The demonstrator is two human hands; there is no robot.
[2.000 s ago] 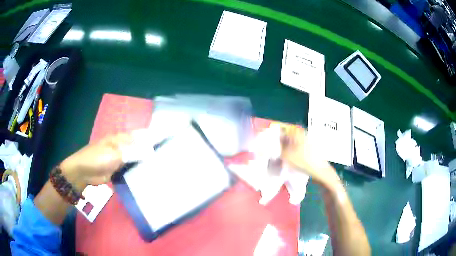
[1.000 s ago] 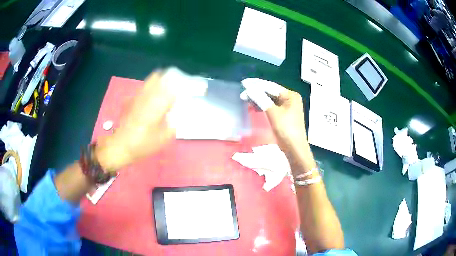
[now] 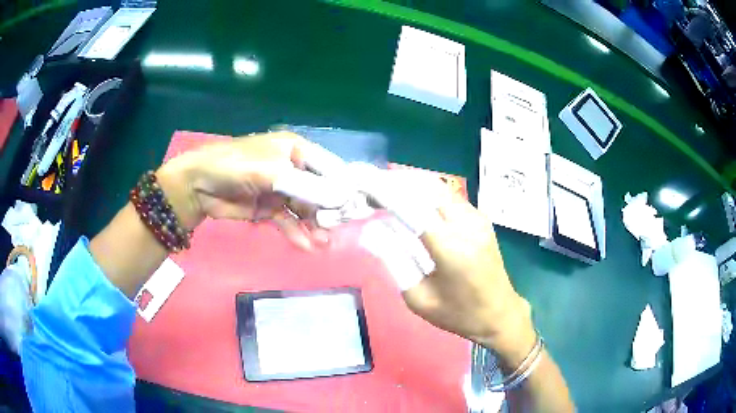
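My left hand and my right hand, with white finger cots, meet above the mat's middle. A crumpled white wipe is pinched between their fingertips; blur hides where wipe ends and cots begin. A black-framed tablet with a pale screen lies face up on the red-pink mat, nearer me, touched by neither hand. A clear, greyish film stack lies at the mat's far edge, partly hidden by my hands.
A white card with a cutout lies at the mat's left. A black tool tray stands left. White boxes, lids and a tray holding a black-framed unit stand right. Crumpled white paper lies farther right.
The tablet was tilted near my left hand, then lay flat near me. My hands have come together from apart over the film stack. The wipe has left its place on the mat's right.
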